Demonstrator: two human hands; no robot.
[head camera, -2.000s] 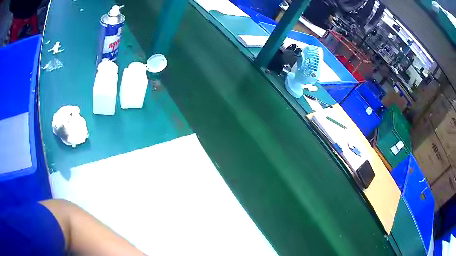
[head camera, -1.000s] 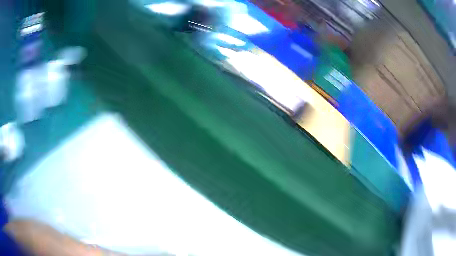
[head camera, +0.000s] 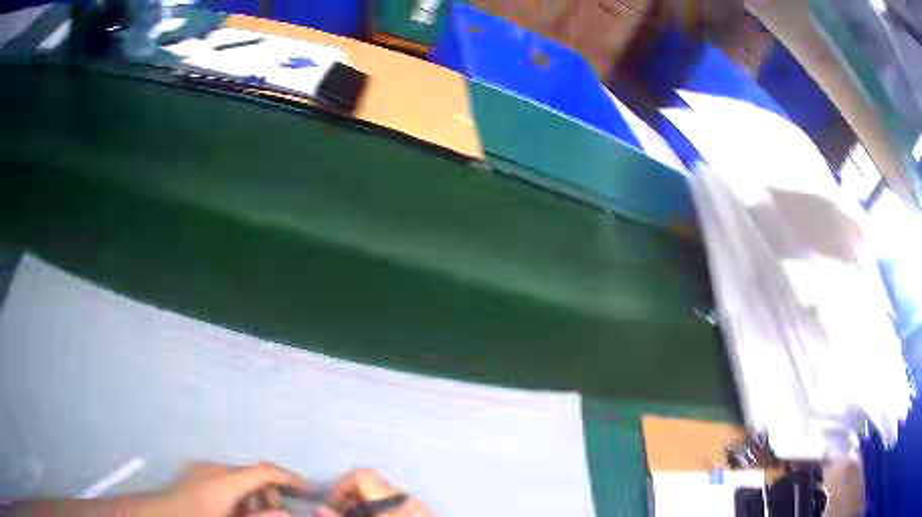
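A large pale grey-white sheet with faint lines lies on the bench in front of me. My left hand and my right hand are close together over its near part, at the bottom edge of the picture and partly cut off. Their fingers are curled around a small, thin dark thing; blur hides what it is and its full shape. A short white strip lies on the sheet left of my left hand.
The dark green central strip runs beyond the sheet. White layered sheets lean at the right. A brown board with a white box or papers is at lower right. Opposite are a notebook, a dark case and a blue bin.
The view has swung to the right, so the bottles and spray can have left the picture and the leaning sheets show fully. Both hands now show; earlier only an arm did.
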